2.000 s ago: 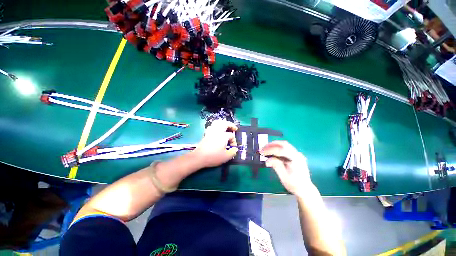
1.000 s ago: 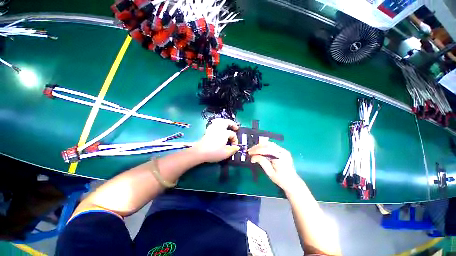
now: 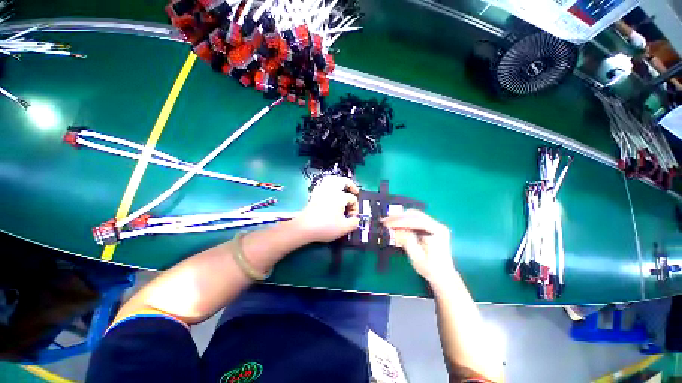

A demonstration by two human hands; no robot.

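My left hand [image 3: 329,212] is closed over the free end of a white-wire lead [image 3: 224,220], whose red and black connector [image 3: 106,232] lies at the yellow line. My right hand [image 3: 420,238] is just to the right, with thumb and forefinger together; what is between them is too small to tell. Both hands are over the taped work template [image 3: 381,196], pale with black strips. A small gap separates the fingertips. A loose pile of small black parts [image 3: 345,133] lies just beyond my left hand.
A large harness pile [image 3: 258,56] is at the back left. Loose leads [image 3: 138,152] lie across the yellow line [image 3: 159,123]. A harness bundle [image 3: 544,224] lies at right. A black fan [image 3: 534,64] and more harnesses [image 3: 641,146] are behind the rail.
My right hand first moved left to meet my left fingertips, then drew back slightly to the right. My left hand has stayed nearly in place. The view has shifted slightly.
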